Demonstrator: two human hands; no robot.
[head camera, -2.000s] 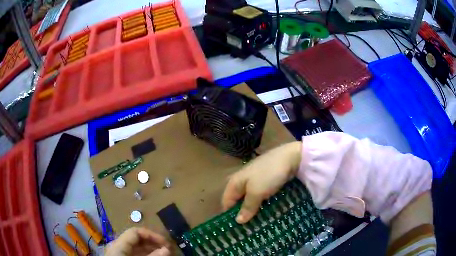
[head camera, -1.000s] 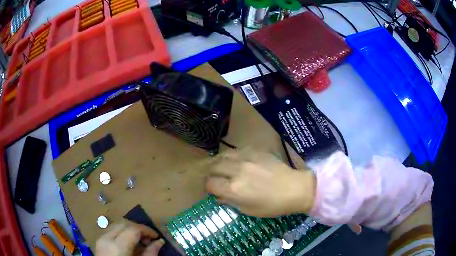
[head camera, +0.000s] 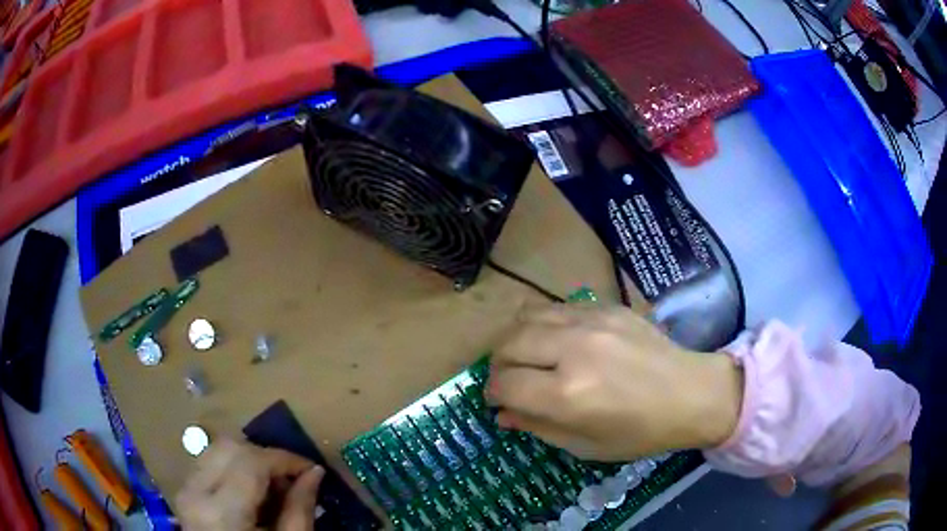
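The green PCB panel (head camera: 441, 446) lies on the brown sheet at bottom centre, with silvery round components (head camera: 592, 496) in a row along its lower right. My right hand (head camera: 602, 379) is bent over the panel's upper edge, fingertips hidden or blurred; a small green piece shows just above it. My left hand (head camera: 244, 487) is at the bottom edge, partly cut off, thumb and fingers close together beside the black pad (head camera: 286, 430); whether it holds anything is unclear. Loose discs (head camera: 201, 333) and narrow green board strips (head camera: 166, 311) lie to the left.
A black fan (head camera: 415, 182) stands on the brown sheet (head camera: 353, 322) behind the panel. A phone (head camera: 33, 316) and orange cells (head camera: 88, 482) lie left. A red-orange tray (head camera: 197, 73) is at back left. A red bubble-wrap pack (head camera: 659, 67) and blue bin (head camera: 846, 197) are at right.
The view has shifted. My right hand has moved right along the panel's upper edge since one second ago, uncovering more of it. My left hand stays by the black pad.
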